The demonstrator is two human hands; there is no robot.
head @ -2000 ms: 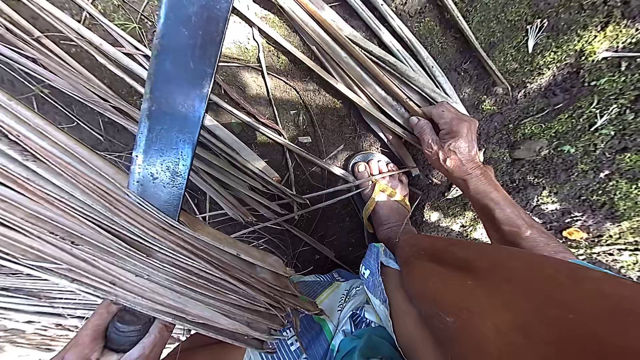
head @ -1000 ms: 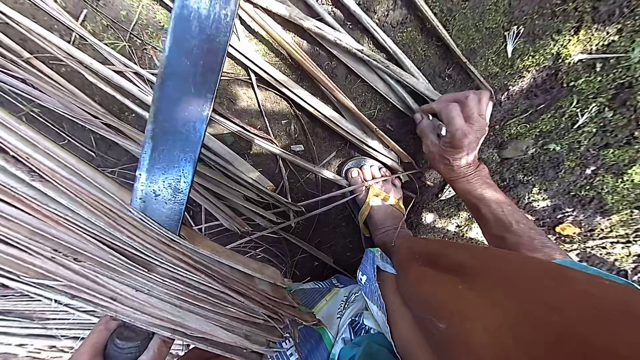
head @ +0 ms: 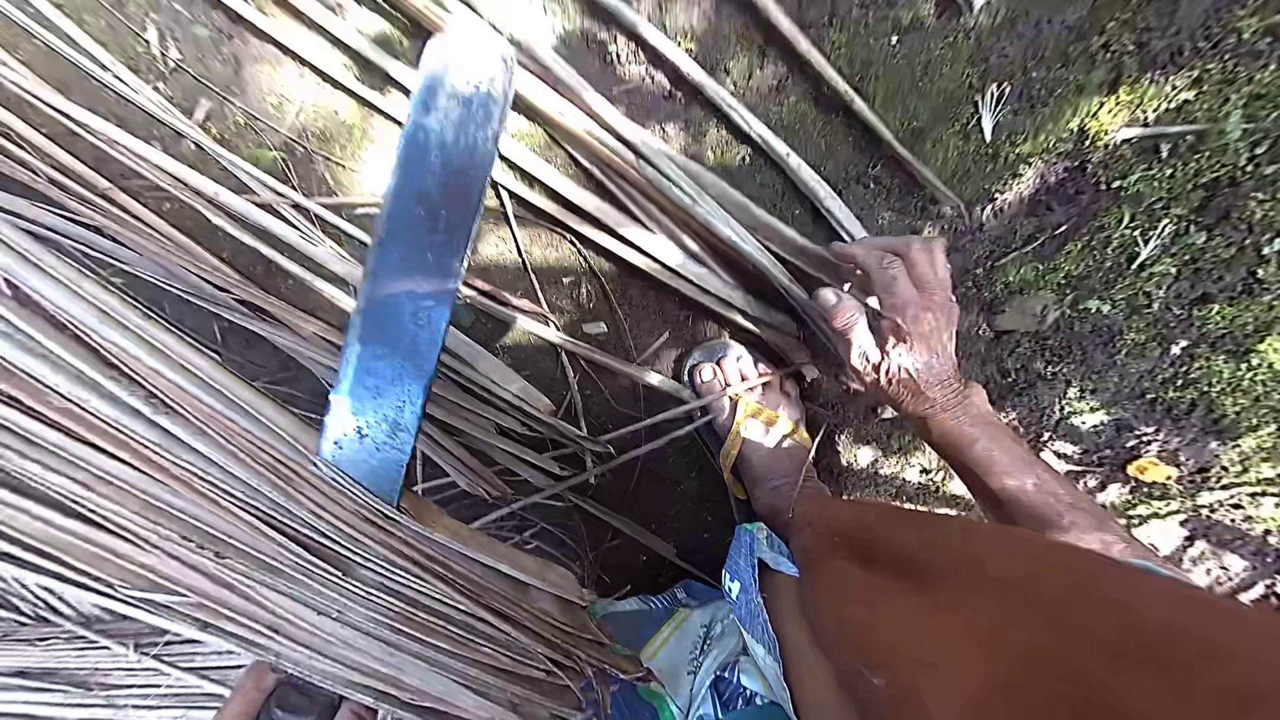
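A machete with a wide steel blade (head: 420, 270) points up the view, its lower part hidden behind a thick sheaf of dry palm leaf strips (head: 230, 500). At the bottom edge my left hand (head: 250, 692) is wrapped round its dark handle (head: 300, 698); only part of the fingers shows. My right hand (head: 905, 330) is low over the ground at the right, thumb and fingers closed on the ends of several loose dry leaf strips (head: 690, 215) that run up and to the left.
My foot in a sandal with a yellow strap (head: 760, 430) stands below the right hand's strips. A printed plastic sack (head: 700, 635) lies under my leg. More thin strips (head: 130, 130) cover the upper left, and mossy soil (head: 1130, 300) is at the right.
One second ago my right hand was curled round the end of a single strip; now it is a little lower and on several strips. My left hand stays on the machete handle.
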